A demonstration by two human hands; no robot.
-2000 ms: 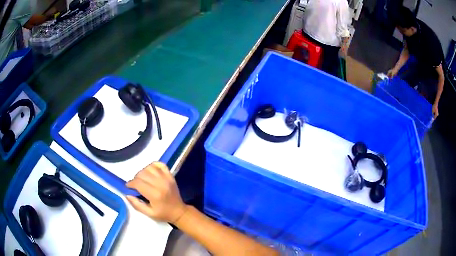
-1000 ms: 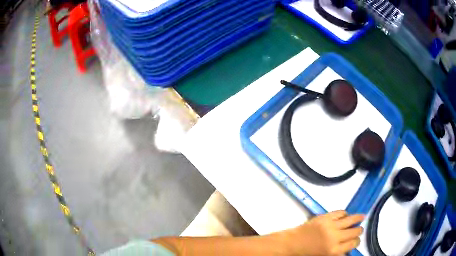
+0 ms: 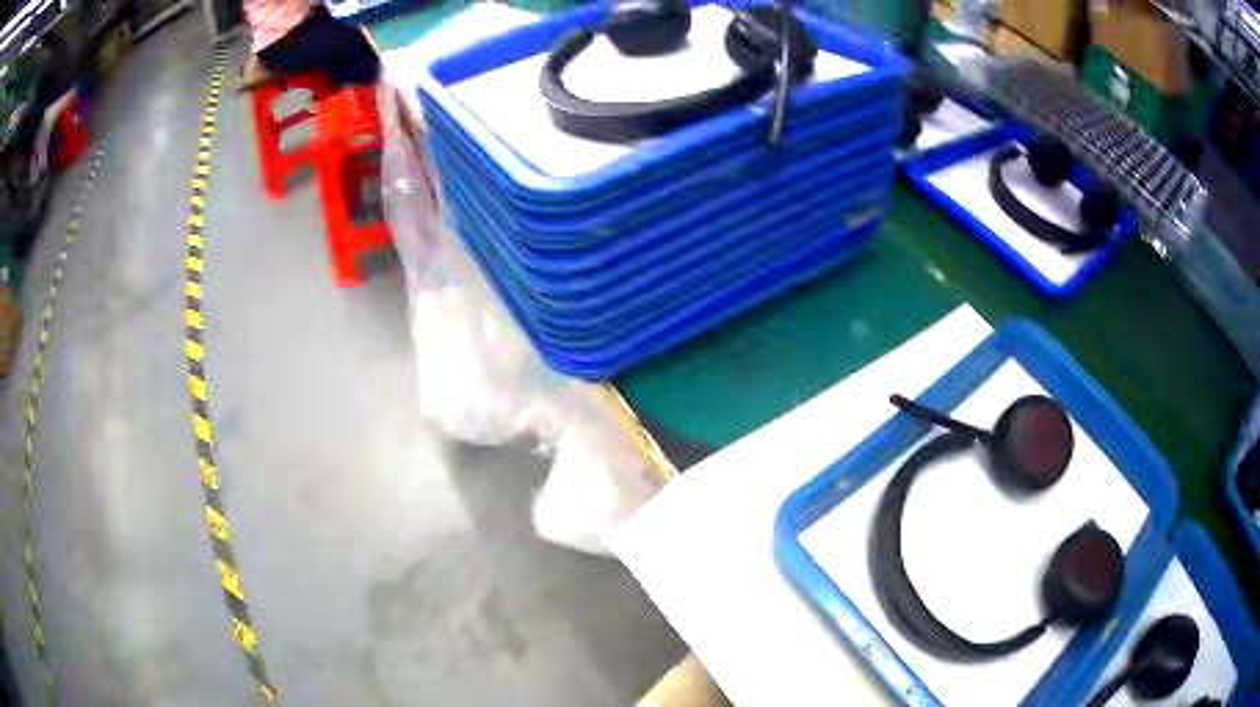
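Note:
Nearest in front, a light blue tray lies on a white bench sheet that overhangs the bench edge. In it a black headset lies on a white liner, with its boom microphone pointing to the upper left and brownish-black ear cushions facing up. A second light blue tray, cut off at the lower right, holds another headset. Neither my left hand nor my right hand is in the picture.
A tall stack of dark blue trays stands at the bench edge, a headset on top. A clear plastic bag hangs beside it. Red stools and a seated person are beyond. Another tray with a headset lies across the bench.
The view has swung left and up, so the tray stack and floor show more fully. The hand that was at the near edge of the trays is now out of the picture.

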